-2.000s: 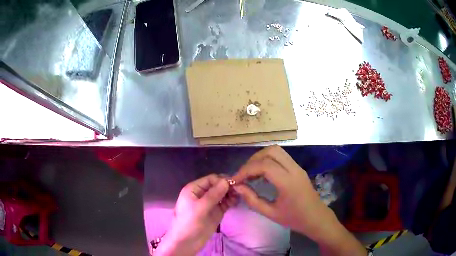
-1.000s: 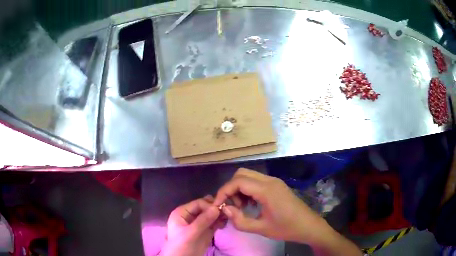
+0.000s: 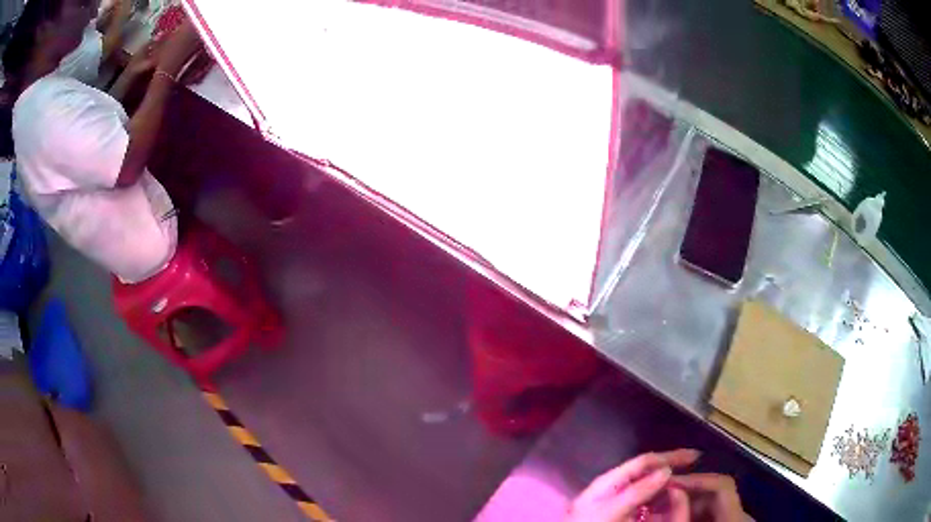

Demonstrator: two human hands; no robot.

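Note:
My left hand (image 3: 625,489) is at the bottom edge, partly cut off, below the bench edge. Its fingers are closed around a tiny red piece (image 3: 643,513), of which only a speck shows. My right hand (image 3: 715,496) is beside it, fingers bent toward the left hand, also cut off; what its fingertips hold cannot be seen. The tan cardboard pad (image 3: 761,367) lies on the bench with a white glue dab (image 3: 791,407) on it. Right of it are a scatter of pale specks (image 3: 860,451) and a heap of red pieces (image 3: 905,447).
A smartphone (image 3: 721,214) lies beyond the cardboard. A white bottle (image 3: 869,217) stands at the far bench edge. A large bright panel (image 3: 429,143) fills the upper middle. A person (image 3: 92,173) in white sits on a red stool (image 3: 194,306) at left. Striped tape (image 3: 255,449) marks the floor.
The view has swung left and tilted, so the bench things now lie at the right. The panel and seated person have come into view. My hands have shifted to the bottom edge, still close together.

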